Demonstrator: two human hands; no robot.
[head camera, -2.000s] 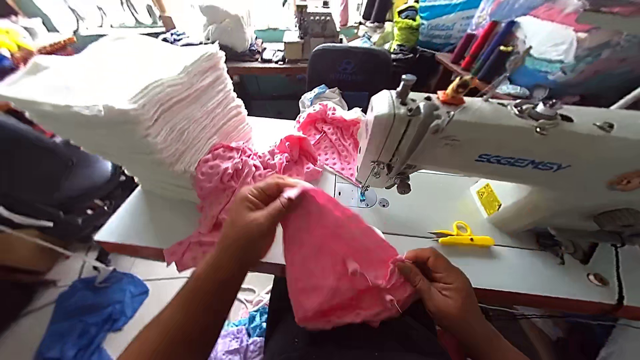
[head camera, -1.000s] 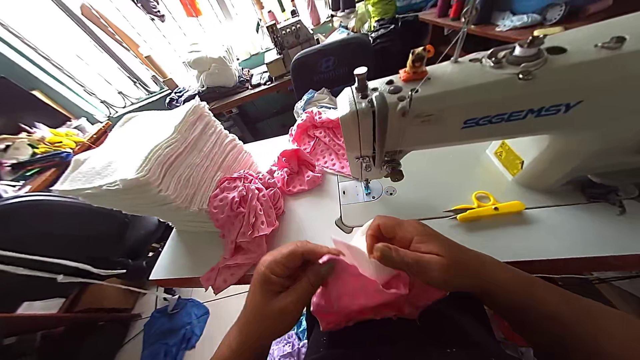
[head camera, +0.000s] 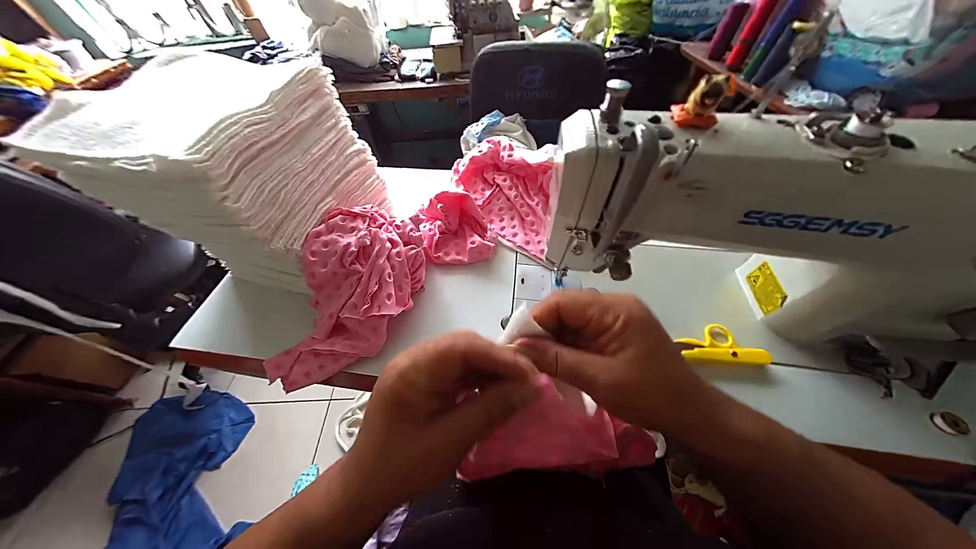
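Observation:
My left hand (head camera: 450, 396) and my right hand (head camera: 602, 354) meet in front of the sewing machine (head camera: 732, 183), pinching a small white piece of fabric (head camera: 524, 326) between them. A pink fabric piece (head camera: 541, 435) hangs beneath both hands over my lap; its upper edge is partly hidden by my fingers. Beyond the hands are the needle area and the metal needle plate (head camera: 534, 282). Crumpled pink dotted fabric (head camera: 358, 267) lies on the machine table to the left, trailing over its front edge. Yellow thread snips (head camera: 724, 348) rest to the right of my right hand.
A tall stack of white cloths (head camera: 229, 145) stands on the left of the table (head camera: 457, 297). Behind the table is a dark chair (head camera: 537, 76). Blue fabric (head camera: 179, 457) lies on the tiled floor at lower left. Thread cones (head camera: 755, 38) stand at the back right.
Two seconds ago my hands were apart with the pink piece spread between them; they then came together. The white piece, between them one second ago, is now at their fingertips.

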